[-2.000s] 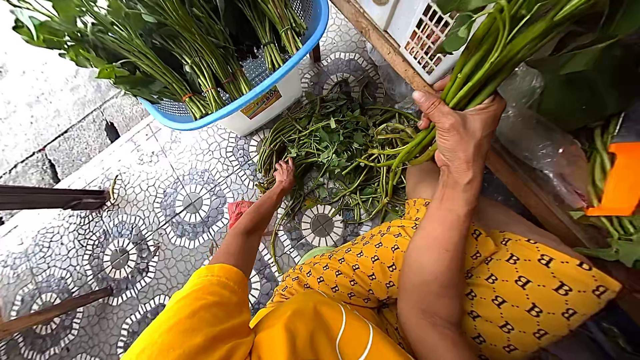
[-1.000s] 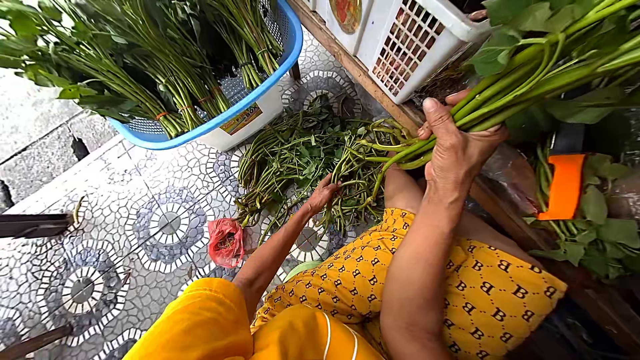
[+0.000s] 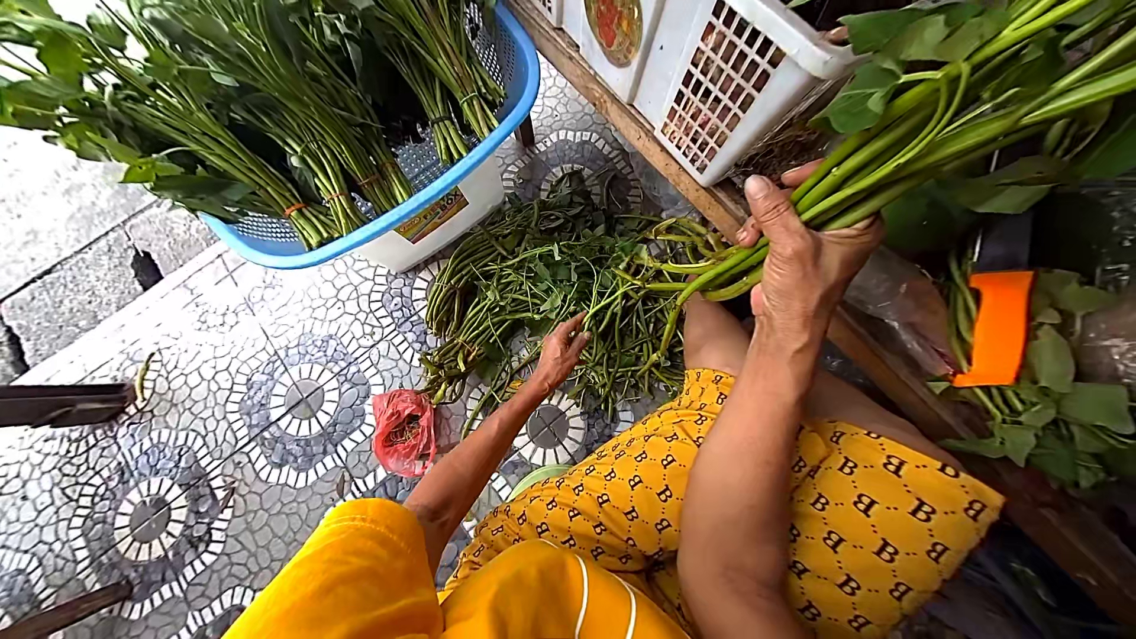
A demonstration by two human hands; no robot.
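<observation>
My right hand [image 3: 803,240] is closed around a thick bunch of long green leafy stems [image 3: 896,164], leaves toward the upper right and cut ends toward the lower left. Those lower ends reach over a loose heap of green stems and leaves [image 3: 532,275] on the tiled floor. At the heap's near edge, my left hand [image 3: 564,351] has its fingers by a thin stem; whether they pinch it is unclear. A red plastic bag [image 3: 404,432] with small bands inside lies left of my left forearm.
A blue plastic basket [image 3: 524,98] at the upper left holds several tied bundles of stems. White slatted crates [image 3: 723,84] stand behind a wooden beam [image 3: 648,133]. A knife with an orange handle [image 3: 996,328] lies on greens at right. Dark wooden legs [image 3: 67,404] stick in from the left.
My left hand has shifted from the left side of the heap toward the stem ends below my right hand. My right hand keeps its hold on the bunch. The view has shifted somewhat.
</observation>
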